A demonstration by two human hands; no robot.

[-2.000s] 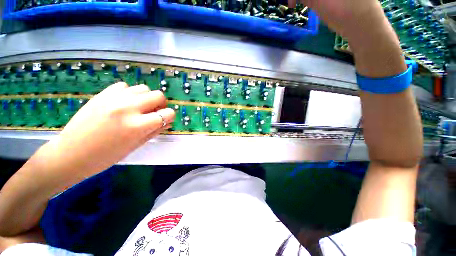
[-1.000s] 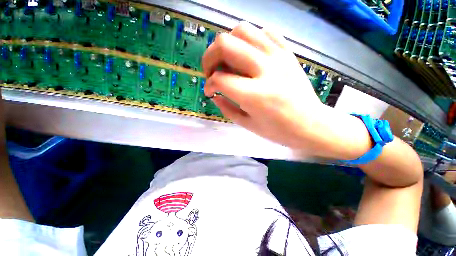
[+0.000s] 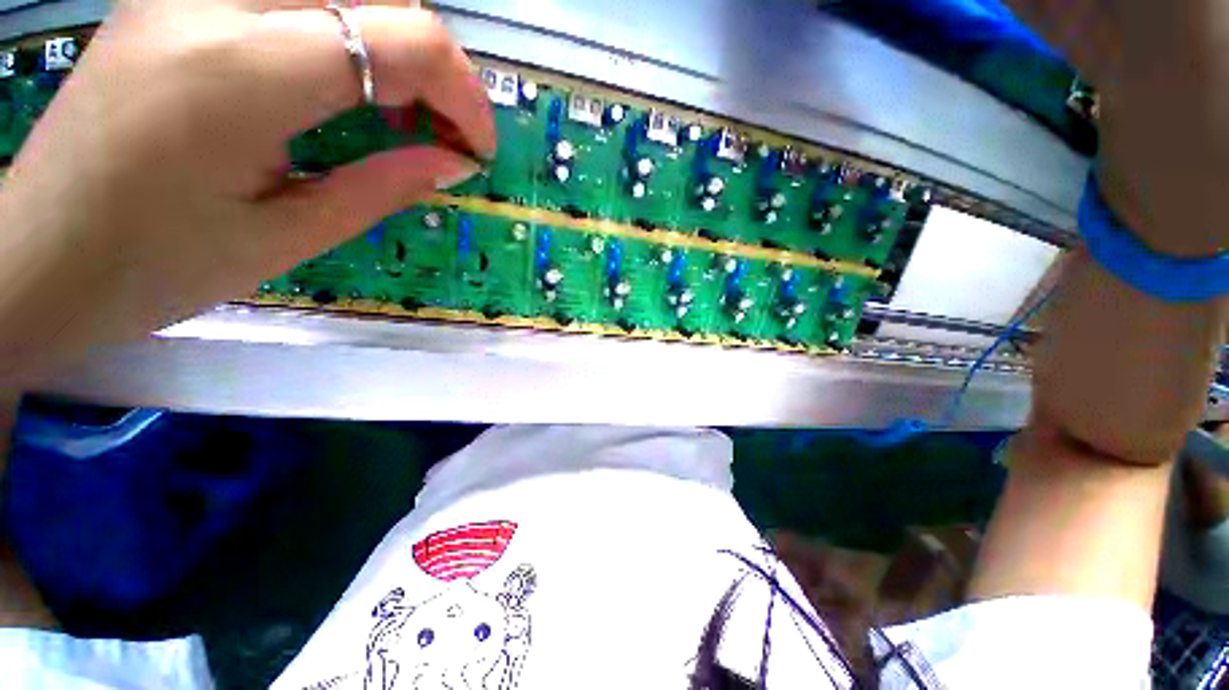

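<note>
A green PCB panel [image 3: 593, 229] lies on the conveyor, with two rows of small circuits and a tan strip between them. Pairs of silvery-topped capacitors [image 3: 563, 162] and narrow blue components [image 3: 543, 254] stand on its right part. My left hand [image 3: 270, 148], with a ring, is over the panel's left part. Its thumb and finger are pinched near the upper row; whether they hold anything is hidden. My right hand [image 3: 1146, 68] is dark, blurred and cut off by the top edge at the upper right; its fingers are not visible.
The silver conveyor rail [image 3: 539, 380] runs along the near side. A white block [image 3: 973, 276] lies beyond the panel's right end. A blue wrist strap [image 3: 1146, 256] with a thin cord is on my right wrist. A blue bin [image 3: 943, 38] is at the upper right.
My right hand has left the panel and moved to the upper right. My left hand has come in over the panel from the left. More capacitor pairs are in view on the panel.
</note>
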